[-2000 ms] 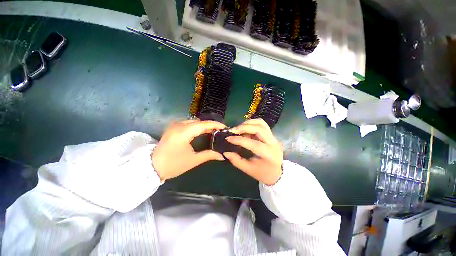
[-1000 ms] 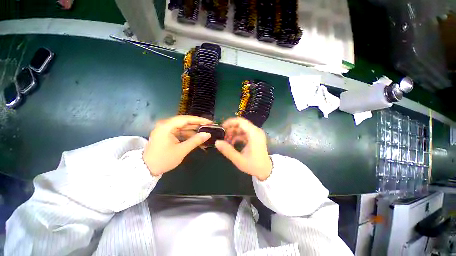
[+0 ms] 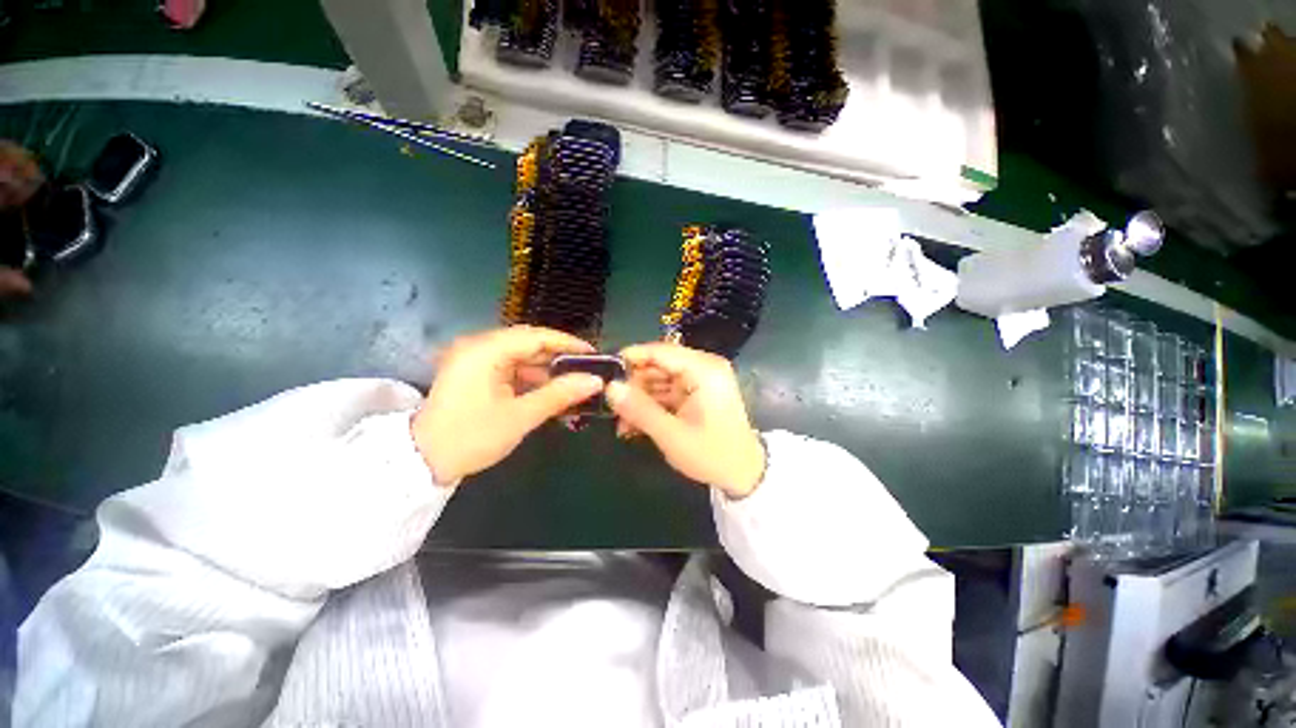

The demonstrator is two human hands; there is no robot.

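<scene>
A small dark watch body with a shiny rim (image 3: pixel 586 367) is held between my two hands over the green bench. My left hand (image 3: pixel 498 401) grips its left side with thumb and fingers. My right hand (image 3: pixel 688 413) has its thumb and fingertips on the right side. The fingers hide much of the watch body. A long stack of display modules (image 3: pixel 564 235), black with a gold edge, stands just beyond my left hand. A shorter stack (image 3: pixel 722 289) stands beyond my right hand.
Tweezers (image 3: pixel 405 132) lie by the rail. A white tray (image 3: pixel 917 128) holds more black-gold rows. Wipes (image 3: pixel 870 266), a white bottle (image 3: pixel 1035 273) and a clear tray (image 3: pixel 1141 427) are at right. Watch bodies (image 3: pixel 122 169) and another person's hand (image 3: pixel 14 178) are at far left.
Since the first frame, the watch body has turned in my hands, and its shiny rim shows from above. Another person's hand has come in at the far left beside the watch bodies.
</scene>
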